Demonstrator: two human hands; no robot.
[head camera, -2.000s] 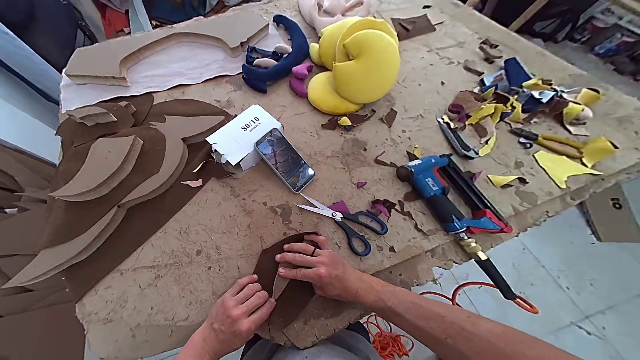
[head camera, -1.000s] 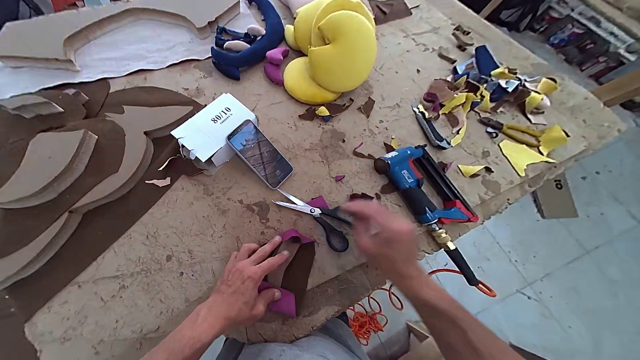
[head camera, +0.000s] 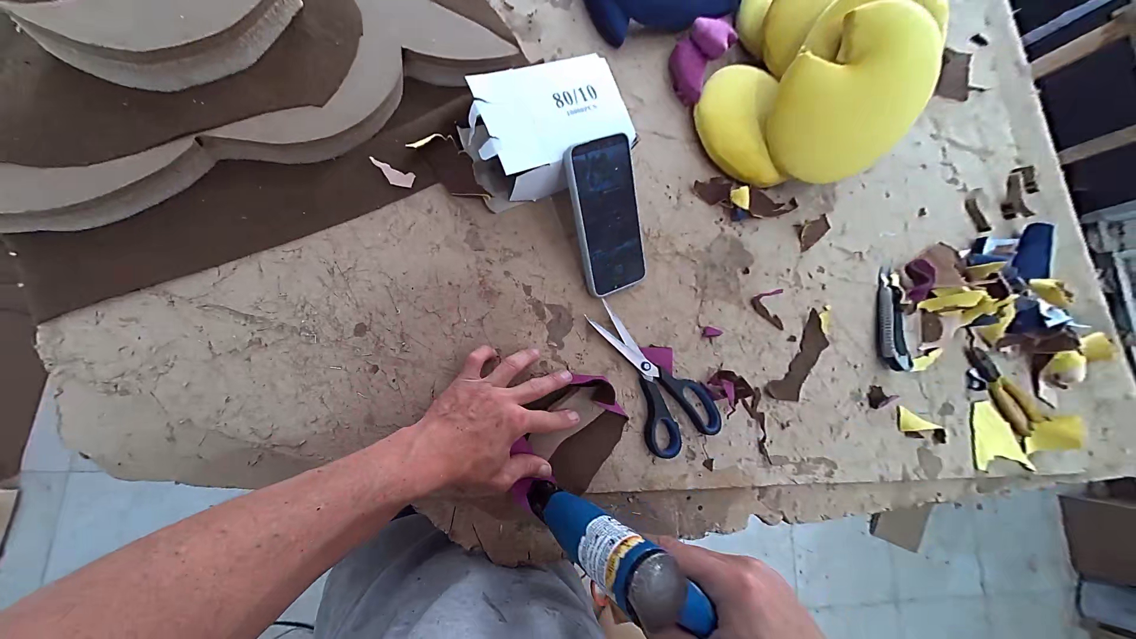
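My left hand (head camera: 488, 422) lies spread on a small brown and magenta fabric-covered piece (head camera: 581, 448) at the table's front edge, its fingertips pressing the magenta border. My right hand (head camera: 737, 590) grips a blue pneumatic stapler (head camera: 590, 537), whose nose meets the magenta edge beside my left thumb. Partly open scissors (head camera: 655, 377) with dark handles lie just right of the piece, over a magenta scrap. A smartphone (head camera: 611, 217) leans against a white cardboard box (head camera: 555, 120) beyond them. The underside of the piece is hidden.
Curved foam-topped shapes (head camera: 293, 124) lie at the left. Yellow padded forms (head camera: 843, 98), a magenta one (head camera: 697, 58) and a dark blue one (head camera: 661, 11) stand at the back. A utility knife (head camera: 890, 319), pliers (head camera: 1003, 390) and fabric scraps (head camera: 985, 302) lie at the right.
My right hand has left the piece and now holds the stapler, which lay on the table right of the scissors. The piece's magenta side came into view after the first frame. The view has moved closer.
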